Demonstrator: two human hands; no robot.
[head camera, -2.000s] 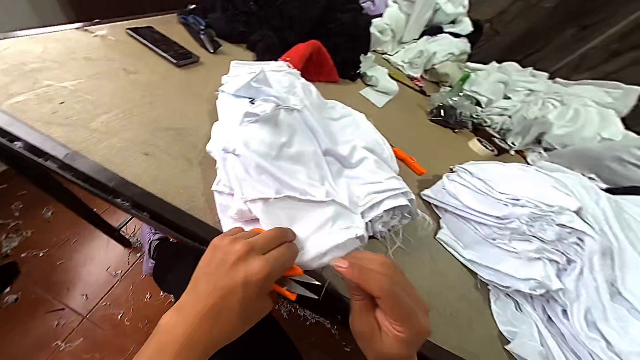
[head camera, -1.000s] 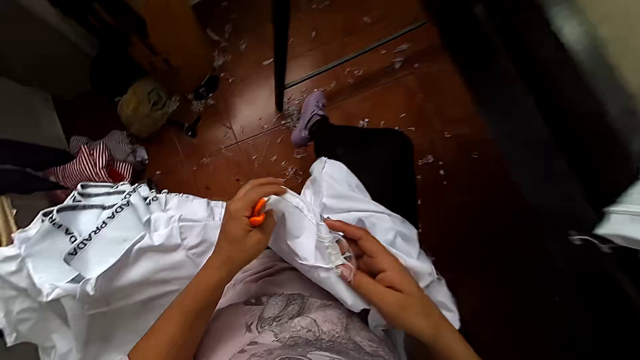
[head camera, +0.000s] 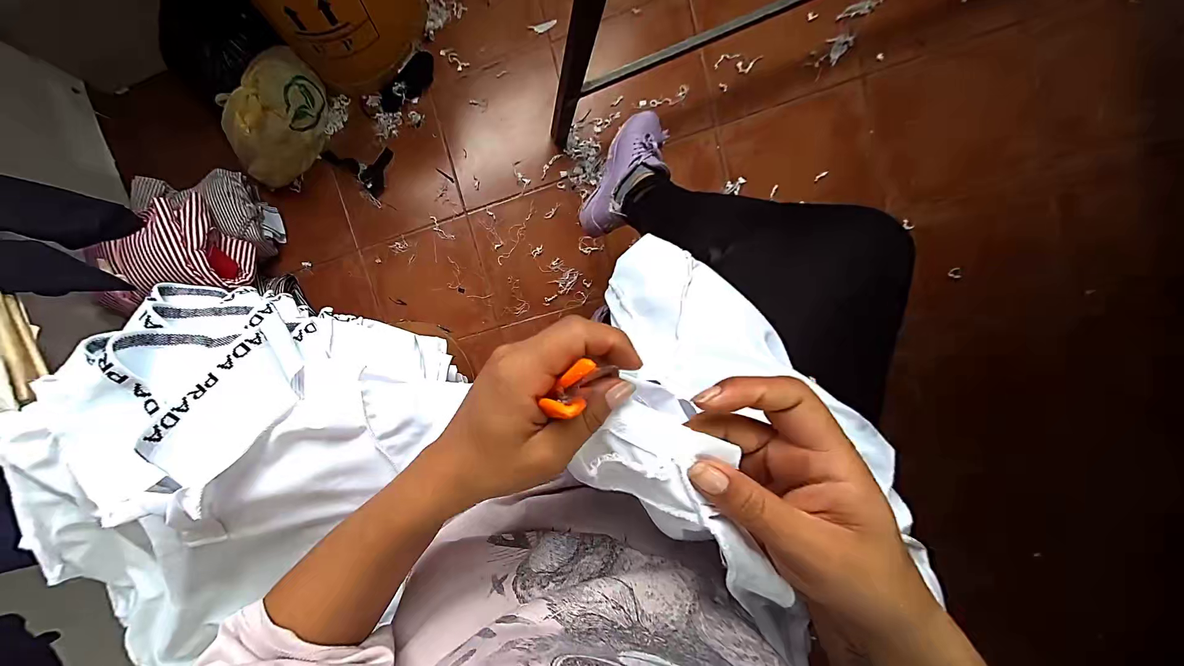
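A white fabric garment (head camera: 712, 324) lies across my lap, its cut edge raised between my two hands. My left hand (head camera: 546, 407) has orange-handled thread snips (head camera: 566, 390) tucked in the palm and pinches the cloth edge with thumb and forefinger. The blades are mostly hidden by the fingers. With thumb and fingertips, my right hand (head camera: 795, 481) holds a folded bit of the same white cloth. Beside my left forearm lies a pile of white garments (head camera: 388, 416) with lettered bands on top.
Striped cloth (head camera: 180, 245) lies on the tiled floor (head camera: 499, 157) at the left, near a yellowish tied bag (head camera: 275, 116) and a yellow container (head camera: 342, 37). Thread scraps are scattered over the tiles. A dark metal table leg (head camera: 575, 74) stands beyond my lilac shoe (head camera: 629, 166).
The view has swung from the worktop down to my lap. Two seconds ago both hands were at a white pile on the worktop; now they hold white cloth over my lap.
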